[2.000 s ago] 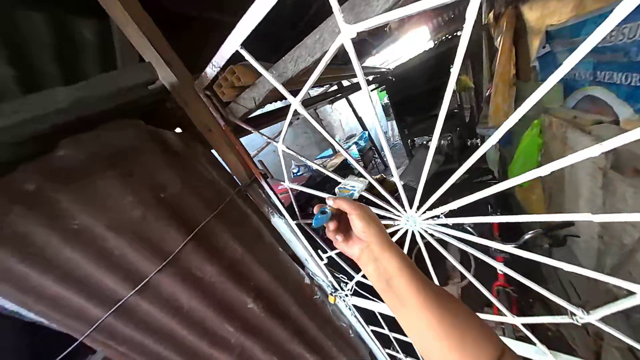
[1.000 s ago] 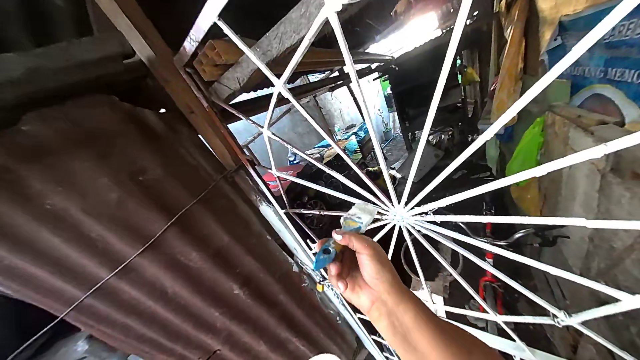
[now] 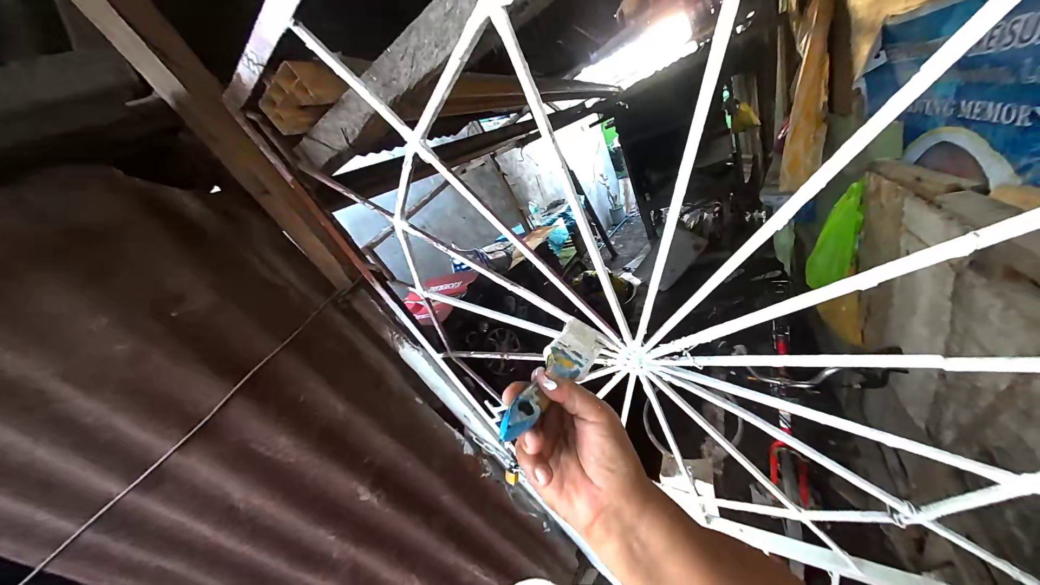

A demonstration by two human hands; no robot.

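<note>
My right hand (image 3: 581,455) reaches in from the lower right, its thumb and fingers closed around a small paintbrush (image 3: 526,413) with a blue handle. The brush's white-smeared head points up and right, over a thin bar just left of the hub (image 3: 634,355) of a white-painted metal grille. Whether the bristles touch the bar cannot be told. Bars fan out from the hub; those toward the upper left show darker, unevenly coated patches. My left hand is out of view. A white rounded edge (image 3: 535,582) shows at the bottom of the picture.
Brown corrugated metal sheeting (image 3: 244,366) fills the left, beside a wooden post (image 3: 219,138). A brass-coloured padlock (image 3: 512,477) hangs at the grille's frame. Behind the bars are a red bicycle (image 3: 784,455), a green plastic bag (image 3: 837,236), a concrete block wall (image 3: 934,268) and a blue printed banner (image 3: 959,73).
The right hand with the brush has moved down from its place two seconds ago, when it was left of the hub. The view has shifted slightly.
</note>
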